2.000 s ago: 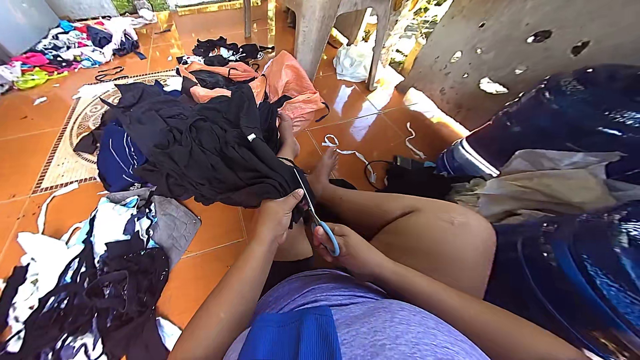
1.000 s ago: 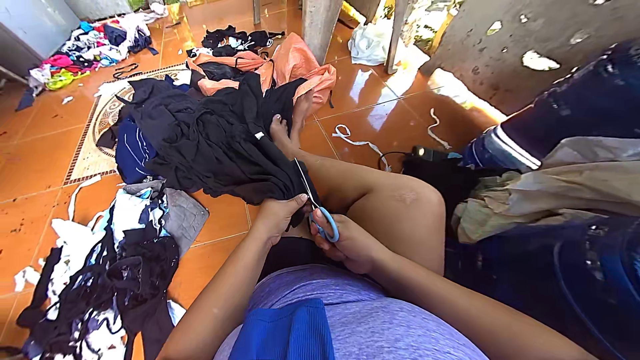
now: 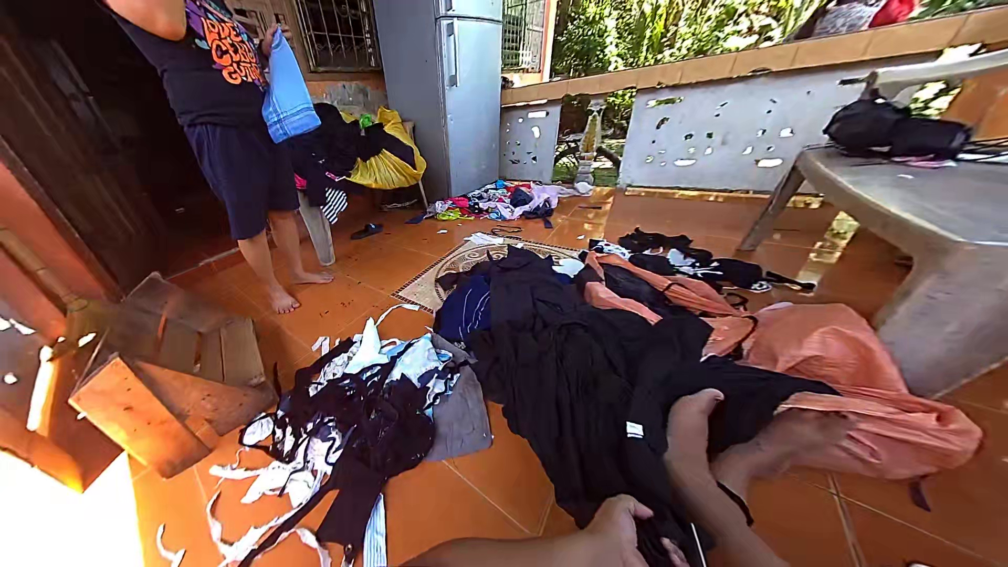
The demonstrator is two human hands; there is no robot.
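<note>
At the bottom of the head view my left hand [image 3: 618, 526] grips the lower edge of a black cloth garment [image 3: 567, 370], which spreads over the floor and bears a small white tag. Just right of it, my right hand [image 3: 671, 554] shows only as fingertips at the frame's lower edge; the rest is cut off. A thin part of the scissors' blade [image 3: 698, 543] shows beside the cloth, and the handles are out of view. My bare legs and feet lie to the right, next to a salmon-coloured cloth [image 3: 835, 378].
A pile of cut black and white cloth [image 3: 370, 409] lies left, near a wooden crate [image 3: 173, 378]. Another person [image 3: 228, 118] stands behind, holding light blue cloth [image 3: 287, 90]. A plastic chair [image 3: 906, 189] is at right, a refrigerator [image 3: 472, 94] at the back.
The view has swung strongly up and to the left, bringing the standing person, the refrigerator and the crate into sight. My left hand still grips the black garment.
</note>
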